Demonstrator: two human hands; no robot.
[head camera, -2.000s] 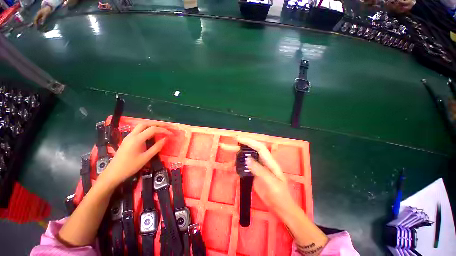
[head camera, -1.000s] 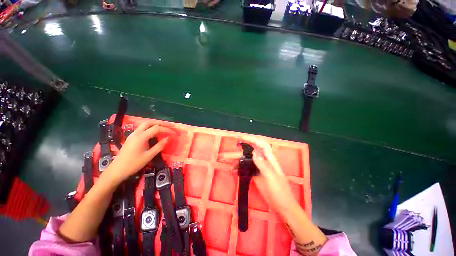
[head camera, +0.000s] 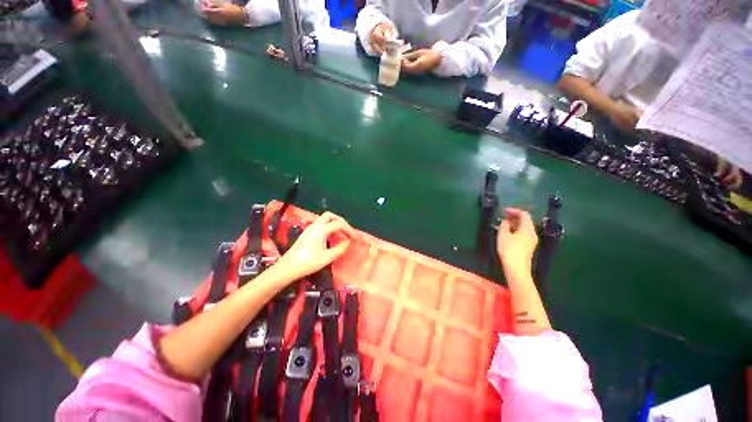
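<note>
The orange-red compartment tray (head camera: 472, 305) lies in front of me. Its left side is covered with black smartwatches (head camera: 299, 363), several face down with sensor windows showing. My left hand (head camera: 317, 247) rests over the tray's upper left, thumb and index finger apart; watch straps run beneath it, and any grip is hidden. My right hand (head camera: 517, 235) is beyond the tray over the green bench, between two black watches. Its fingertips are beside the left watch (head camera: 488, 200); contact is unclear. The right watch (head camera: 552, 229) lies to the right of the hand.
A black tray of small shiny pieces (head camera: 74, 169) is at left, above a red stack (head camera: 41, 288). Gowned workers (head camera: 462, 33) sit opposite. Small black bins (head camera: 480, 107) stand on the far side. A printed form (head camera: 709, 91) hangs at upper right. White paper (head camera: 688, 406) is at lower right.
My right hand has moved from the tray to the bench beyond, and two watches now lie there instead of one. The view has shifted. My left hand stays over the tray.
</note>
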